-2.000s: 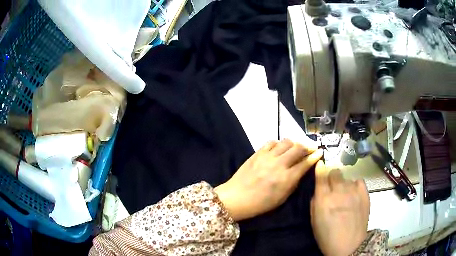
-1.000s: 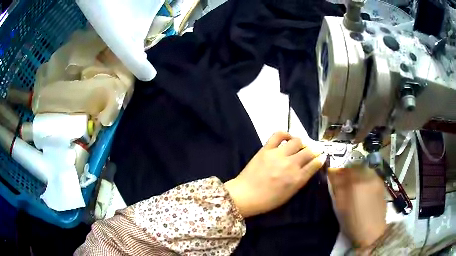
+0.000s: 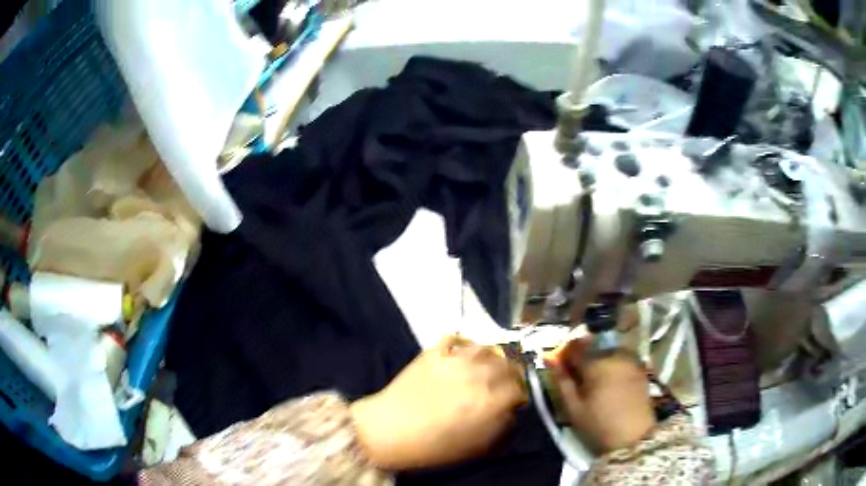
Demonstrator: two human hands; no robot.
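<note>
The black garment piece (image 3: 285,313) lies spread and rumpled left of the sewing machine (image 3: 608,228). A white piece (image 3: 427,275) shows in a gap of the cloth. My left hand (image 3: 442,403) is curled on the cloth edge just before the needle area, its fingertips closed on the black cloth. My right hand (image 3: 603,389) is blurred, with bent fingers at the right of the same edge; what it holds cannot be told. A narrow white tape (image 3: 551,413) curves down between my hands. The hands and glare hide most of the presser foot.
A blue basket (image 3: 157,346) at left holds beige fabric (image 3: 104,228) and white tubes. A smooth white length (image 3: 176,114) hangs over its rim. Right of the machine's needle lie loose white strips (image 3: 674,342) and a dark red flat object (image 3: 726,370). A black thread cone (image 3: 722,90) stands behind the machine.
The view has tilted, so the machine and hands sit lower and further left. Both hands are now more curled at the cloth edge, and the narrow white tape shows between them.
</note>
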